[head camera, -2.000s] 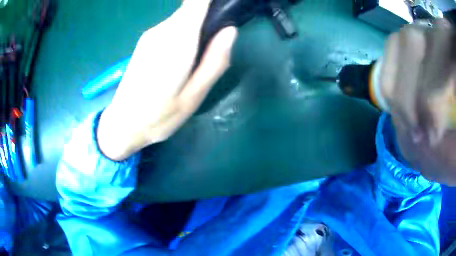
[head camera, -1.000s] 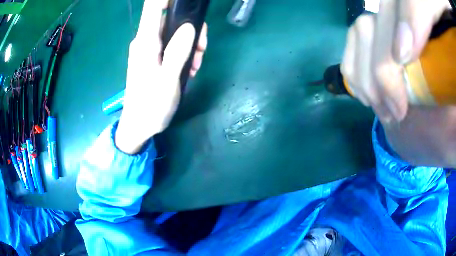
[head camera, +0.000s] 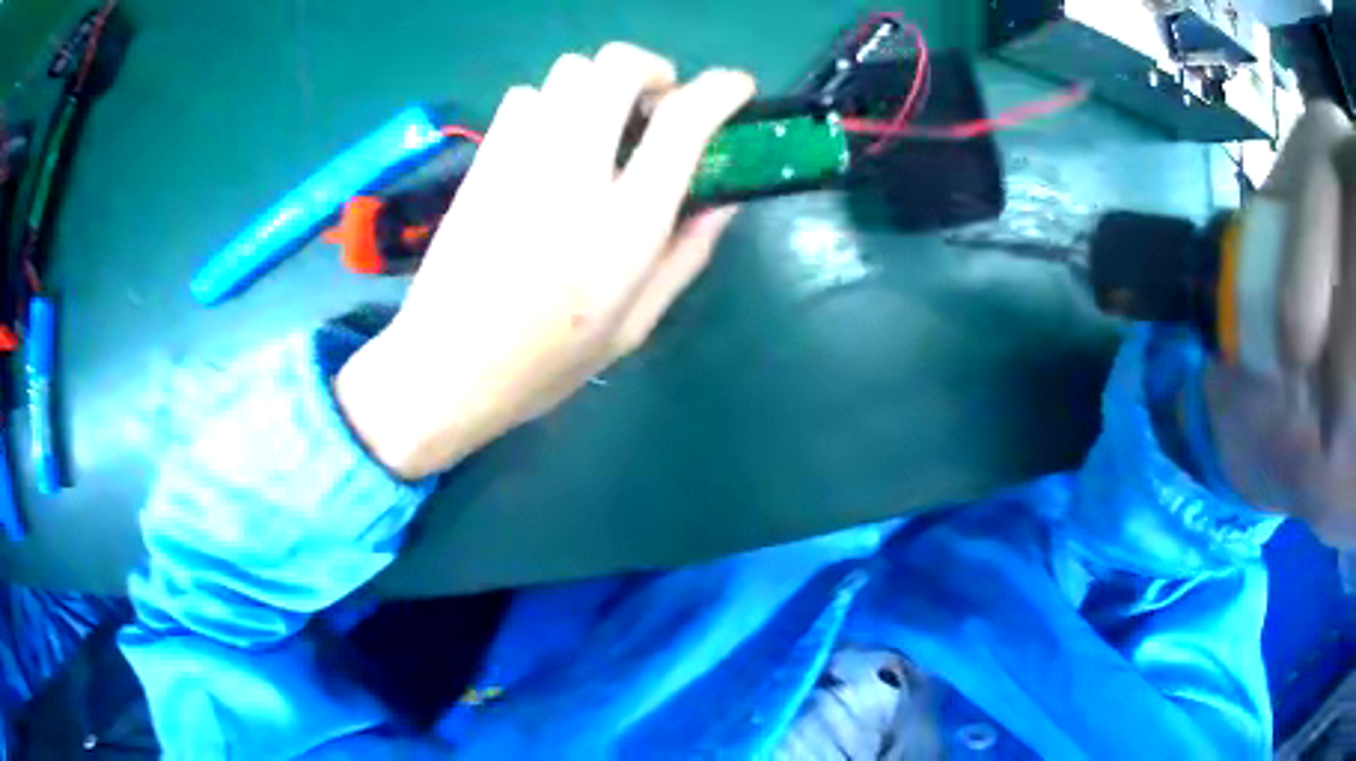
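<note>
My left hand (head camera: 543, 275) is closed around the middle of the long black housing, which lies sideways. The green circuit board (head camera: 776, 156) shows in the housing to the right of my fingers. The housing's wide black end (head camera: 930, 156) is at the right, with red wires (head camera: 925, 89) looping over it. A red-orange end piece (head camera: 359, 235) shows left of my hand. A blue battery pack (head camera: 312, 201) lies beside it. My right hand (head camera: 1309, 320), blurred and cut off by the edge, holds the electric screwdriver (head camera: 1153, 265). Its bit points left, close to the wide end; contact cannot be told.
A pale box with a metal top (head camera: 1138, 60) stands at the upper right. Waiting units with blue packs (head camera: 43, 394) lie at the far left. The green mat's (head camera: 669, 491) front edge runs above my blue-sleeved lap.
The housing has turned from upright and mostly out of view to sideways, board side showing. The wires and red end piece have come into view. The screwdriver appears farther right.
</note>
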